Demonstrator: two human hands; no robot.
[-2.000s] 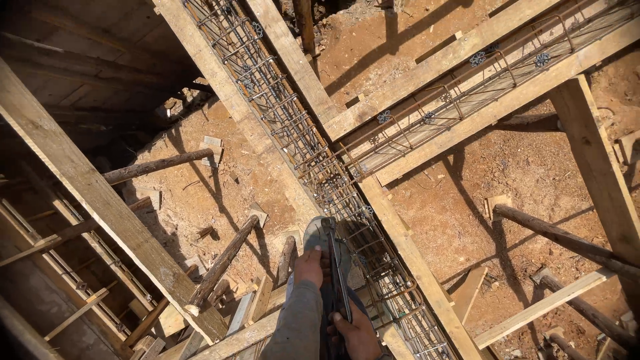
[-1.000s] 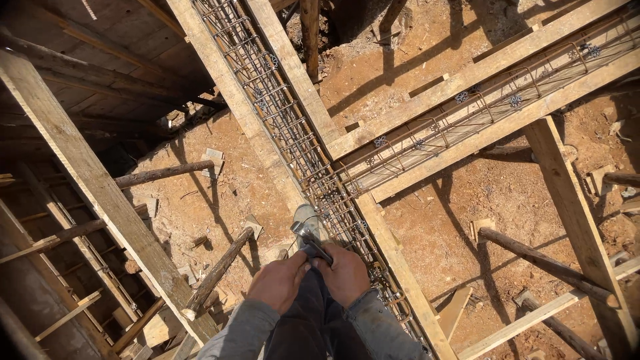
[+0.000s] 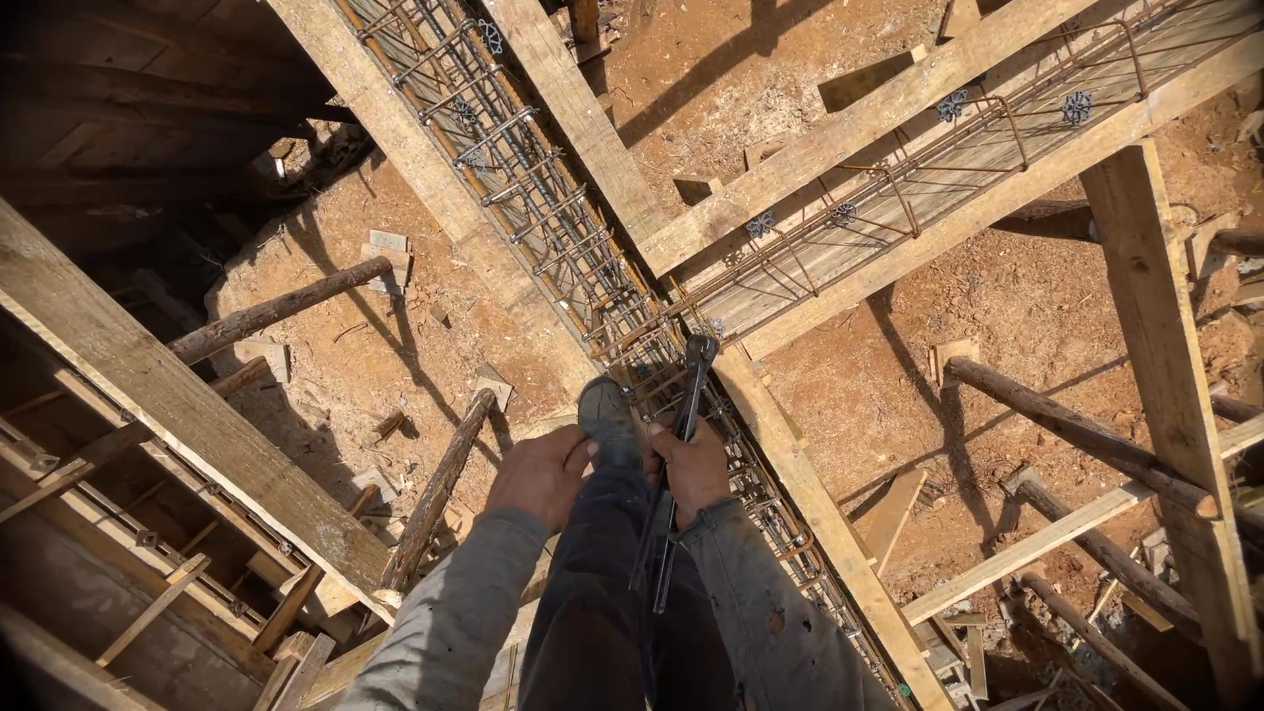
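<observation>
My right hand (image 3: 693, 464) is closed around a pair of long-handled pincers (image 3: 699, 370), their dark head pointing up over the rebar cage and the handles hanging down past my leg. My left hand (image 3: 541, 476) is beside my boot (image 3: 606, 415), thumb and index finger close together; whether something thin is between them I cannot tell. Ahead of both hands runs the rebar cage (image 3: 538, 188), tied with stirrups, inside timber formwork. Lighter bars (image 3: 894, 188) lie in a side branch of formwork that joins it at the right.
Formwork boards (image 3: 583, 114) edge the cage, with reddish soil (image 3: 948, 296) far below. Slanted log props (image 3: 444, 484) stand left and right. A wide plank (image 3: 168, 395) crosses the left side, beside a dark gap. Round spacers (image 3: 1076, 107) sit on the branch bars.
My hands were together over the boot one second ago; now they are apart, the left to the left of the boot. The pincers now point up in my right hand.
</observation>
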